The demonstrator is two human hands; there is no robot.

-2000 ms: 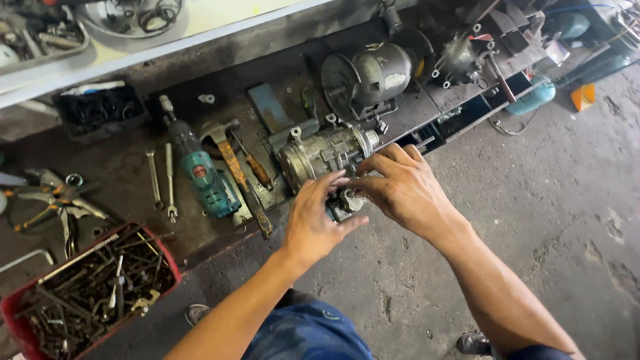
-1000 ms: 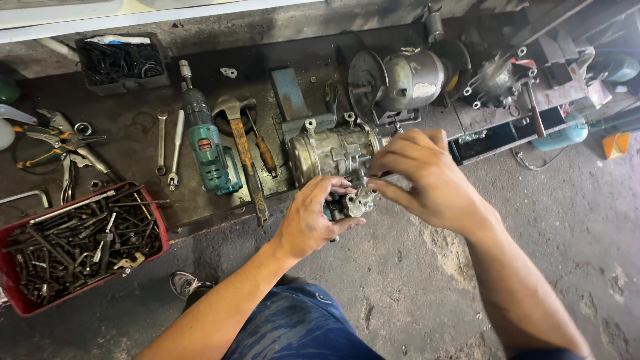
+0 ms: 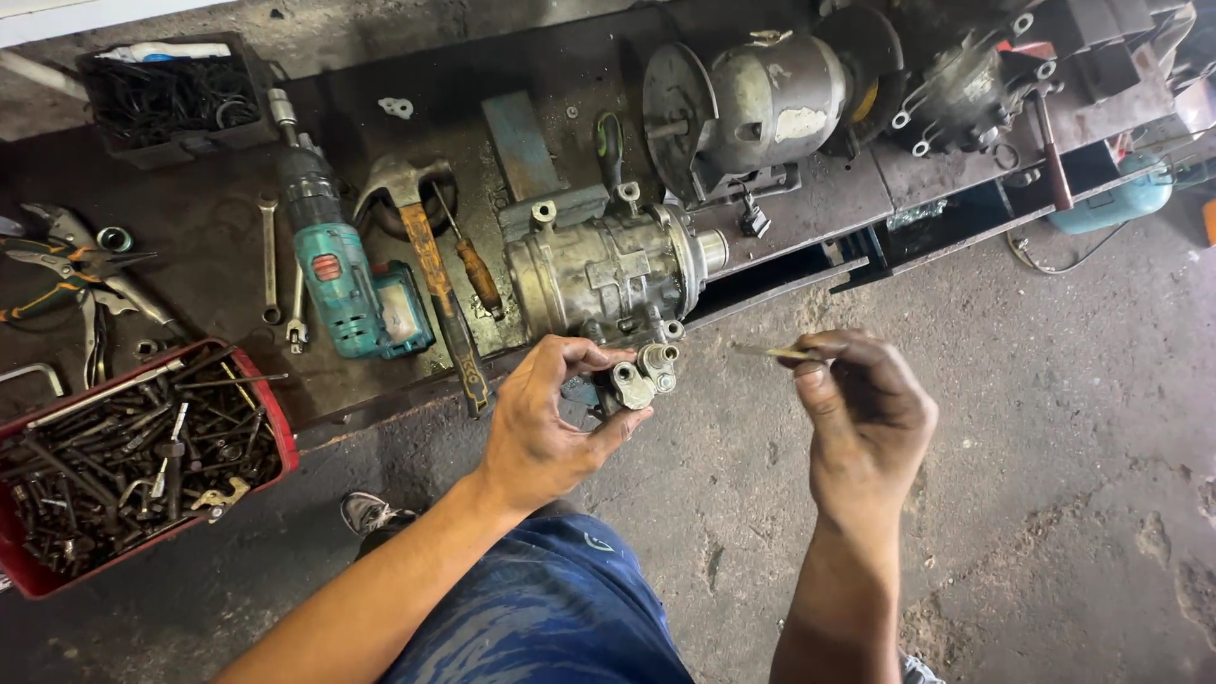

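Note:
A metal compressor body (image 3: pixel 617 271) lies on its side at the bench's front edge, against a blue-grey vise (image 3: pixel 551 204). Thumb and fingers of my left hand (image 3: pixel 560 427) grip a small metal fitting with round ports (image 3: pixel 641 378), just in front of the compressor; whether the two are joined is not plain. Off to the right, over the floor, my right hand (image 3: pixel 864 408) pinches a thin, pale, pointed piece (image 3: pixel 774 351) between thumb and fingers; its kind cannot be told.
Left of the compressor lie a screwdriver (image 3: pixel 478 275), a claw hammer (image 3: pixel 432 275), a teal cordless drill (image 3: pixel 332 256), wrenches (image 3: pixel 270 256) and pliers (image 3: pixel 81 261). A red bin of bolts (image 3: pixel 275 408) sits front left. Behind right stands a bench grinder (image 3: pixel 774 104), above an open drawer (image 3: pixel 779 290).
My right hand has moved away from the fitting to the right, and the thin piece now shows in its fingers. My left hand stays at the fitting.

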